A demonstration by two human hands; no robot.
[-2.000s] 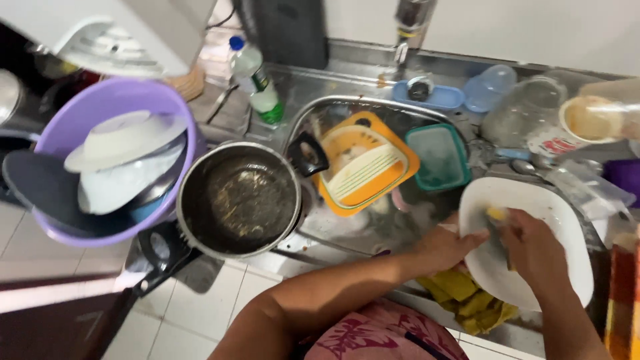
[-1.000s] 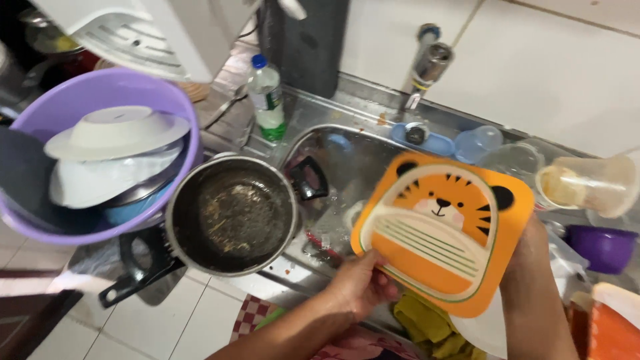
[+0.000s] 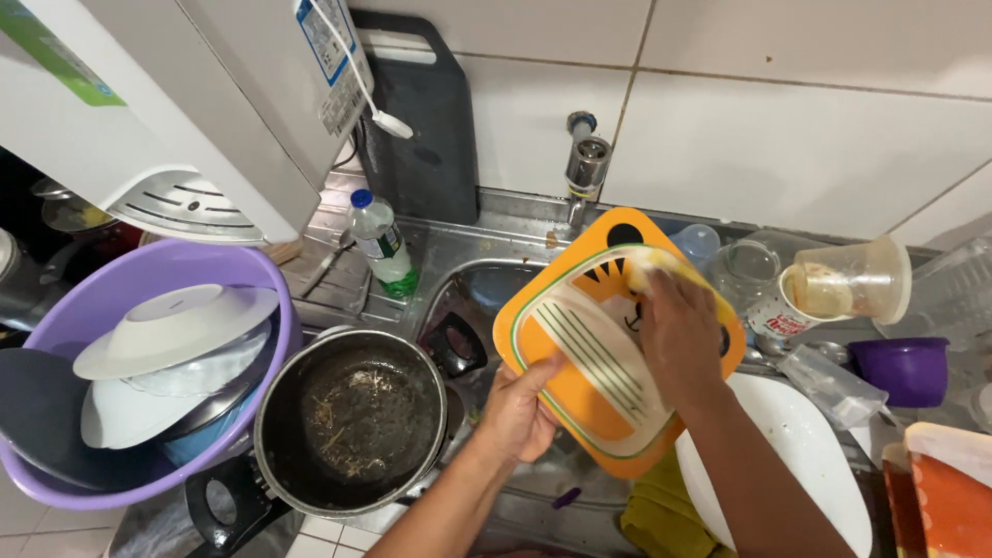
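Observation:
An orange tiger-face divided plate [image 3: 589,372] is tilted above the steel sink [image 3: 496,283]. My left hand [image 3: 523,415] grips its lower left edge, thumb on the face of the plate. Against the plate's upper right part my right hand [image 3: 674,325] presses a yellowish sponge [image 3: 651,267], mostly hidden by the fingers. A white squarish plate [image 3: 783,457] lies right of the sink, partly under my right forearm. Behind the orange plate, the metal faucet [image 3: 587,167] sticks out from the tiled wall.
A dark-bottomed pot [image 3: 349,426] stands left of the sink, beside a purple basin [image 3: 279,310] of dishes. A bottle with green liquid [image 3: 384,244] and a grey cutting board [image 3: 426,124] stand behind. Plastic cups [image 3: 852,279], a purple container [image 3: 903,372] and a mustard cloth [image 3: 666,508] are at the right.
Two seconds ago both hands were at the white plate and the orange plate lay in the sink. The orange plate was lifted out; since then my right hand has moved from its right edge onto its face.

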